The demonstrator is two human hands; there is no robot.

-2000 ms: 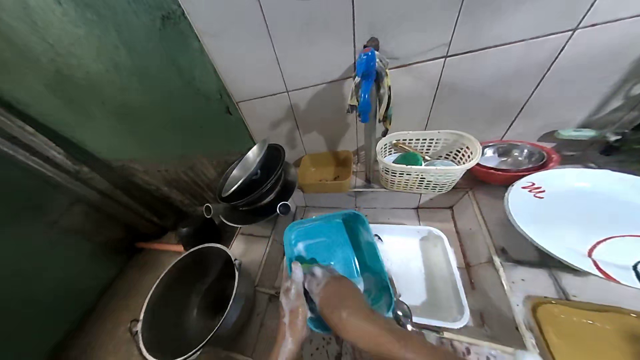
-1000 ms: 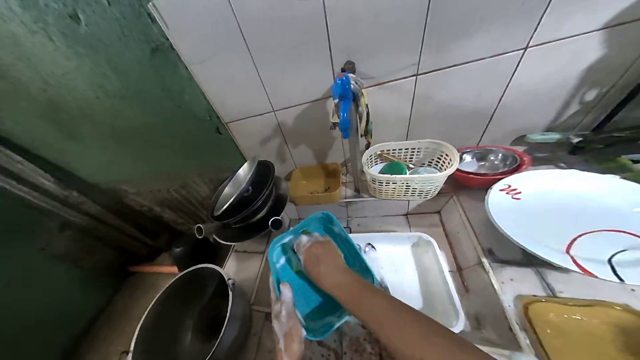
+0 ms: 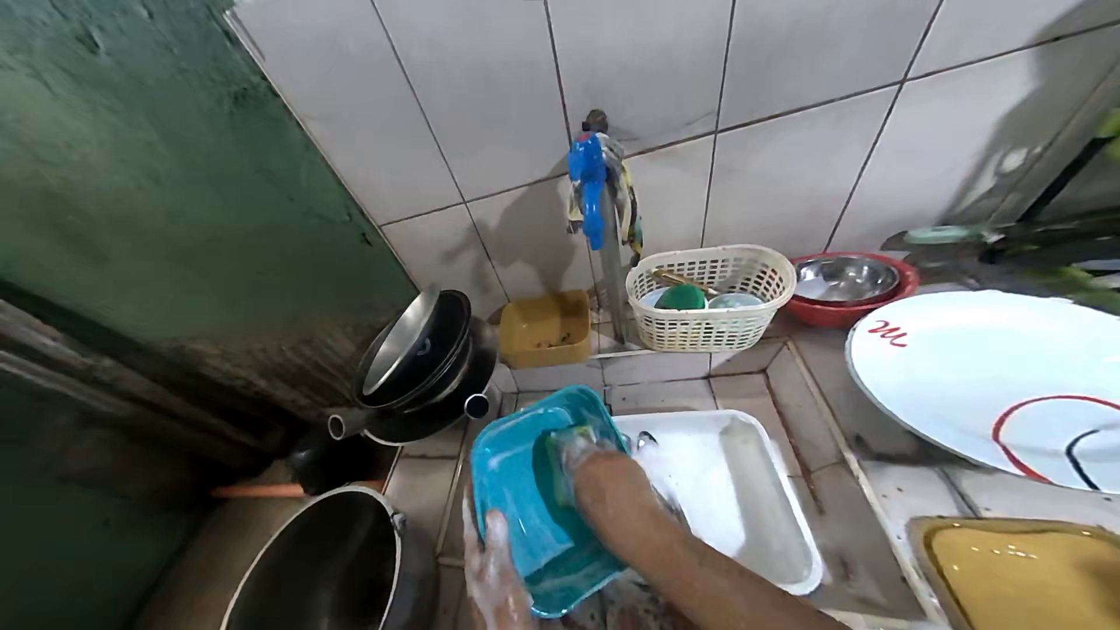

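Note:
A turquoise plastic container (image 3: 516, 472), wet with suds, is tilted over the tiled sink. My soapy left hand (image 3: 497, 573) grips its lower left side, with the thumb inside the wall. Inside the container, my right hand (image 3: 588, 459) presses a green and yellow sponge (image 3: 564, 451) against the inner surface; its fingers are partly hidden by suds. Right beside the container lies a white rectangular tray (image 3: 752, 490) in the sink, with a metal utensil (image 3: 646, 440) at its upper left corner.
Stacked pans (image 3: 420, 359) and a large pot (image 3: 324, 569) stand left. Behind are a yellow tub (image 3: 547, 328), a blue-handled tap (image 3: 591, 175) and a white plastic basket (image 3: 710, 328). Rightward are a red bowl (image 3: 827, 313), a big white plate (image 3: 945, 367) and a yellow tray (image 3: 1015, 560).
My right hand has moved from the container's lower left, two seconds ago, to its upper right part. My left hand stays on the container's left side.

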